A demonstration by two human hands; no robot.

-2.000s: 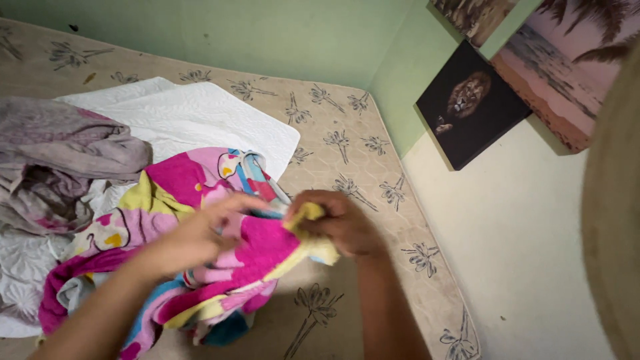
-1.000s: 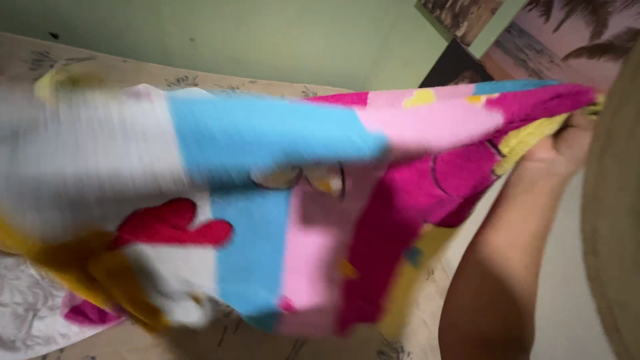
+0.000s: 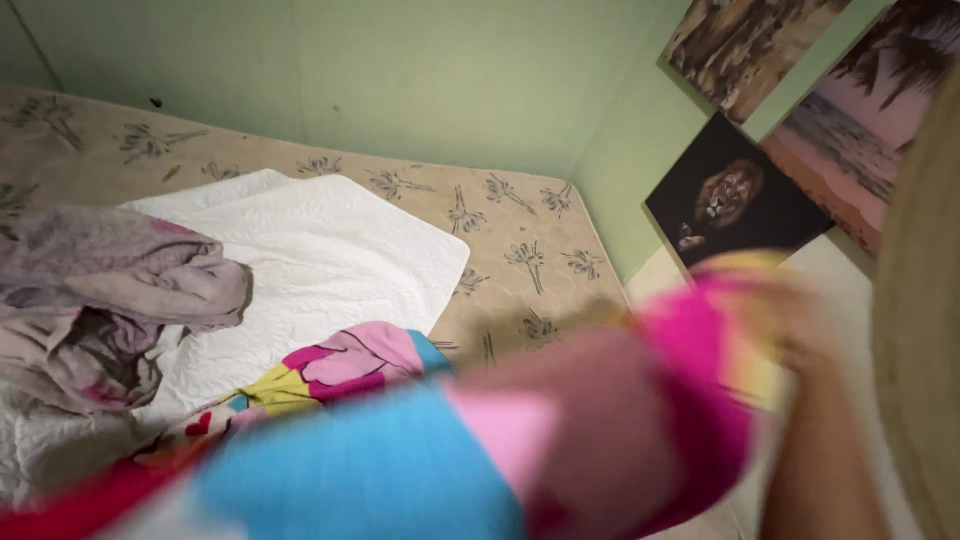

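Note:
A multicoloured printed cloth (image 3: 360, 457), blue, pink, magenta, yellow and red, stretches blurred across the lower part of the view. At the right, my right hand (image 3: 780, 322) is shut on its yellow and magenta edge, below the lion picture. My left hand is out of view. Part of the same bright fabric, or another piece like it, lies bunched behind the raised part. Beyond it a white quilted sheet (image 3: 360, 255) is spread on the flower-patterned mattress (image 3: 495, 202). A crumpled greyish-mauve cloth (image 3: 142, 270) rests on the sheet at the left.
A green wall (image 3: 450, 82) runs behind the mattress. On the right wall hang a lion picture (image 3: 727, 195), a beach picture (image 3: 840, 142) and a brown-toned picture (image 3: 750, 52). A blurred beige curved edge (image 3: 922, 322) fills the far right.
The bright cloth was bunched between both hands, then held stretched high across the view; now it has dropped lower, uncovering the white sheet. My left hand, seen in the earliest frame, has left the view.

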